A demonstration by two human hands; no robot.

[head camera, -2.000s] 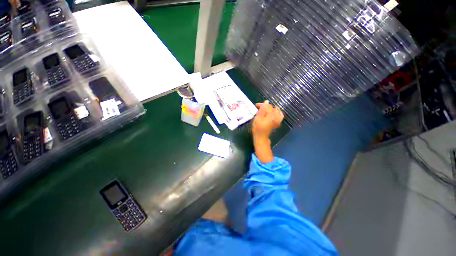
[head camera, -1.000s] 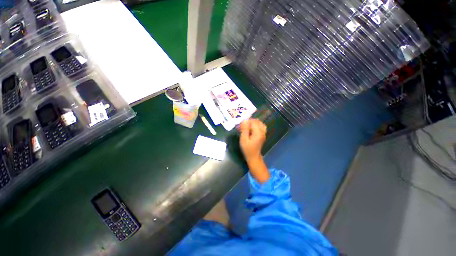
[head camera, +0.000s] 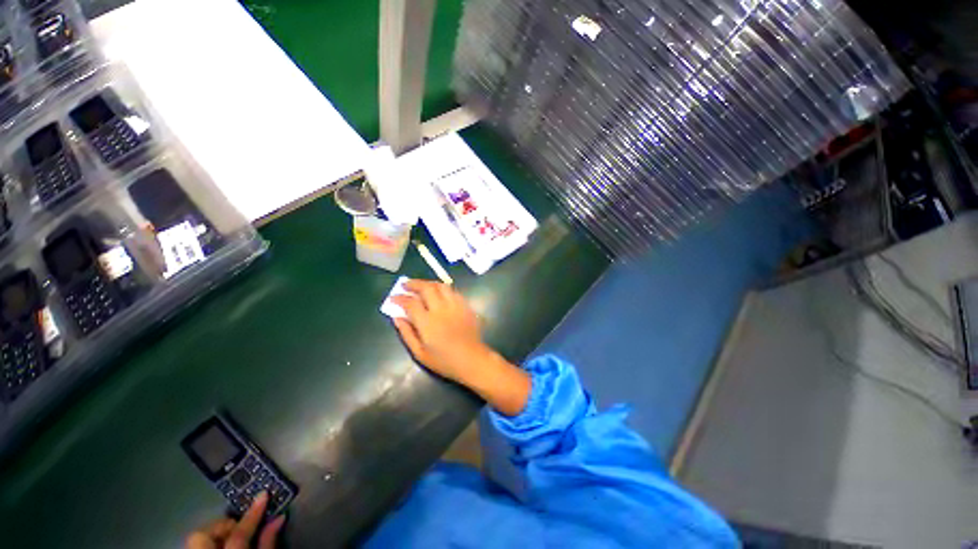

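Note:
A black keypad phone lies face up on the dark green bench at the lower left. My left hand is cut off by the bottom edge; its fingers are apart at the phone's lower end, one fingertip on the keys. My right hand, in a blue sleeve, lies palm down over the white card. Only the card's left part shows past the fingers; whether they grip the card or something small is hidden.
A translucent bottle with a yellow label, a yellow stick and a white booklet with pictures lie beyond my right hand. Trays of phones are at left by a white board. Stacked trays stand upper right.
My right hand has moved left and nearer from the booklet's edge onto the white card. My left hand has come into view and touches the phone. The view has shifted slightly.

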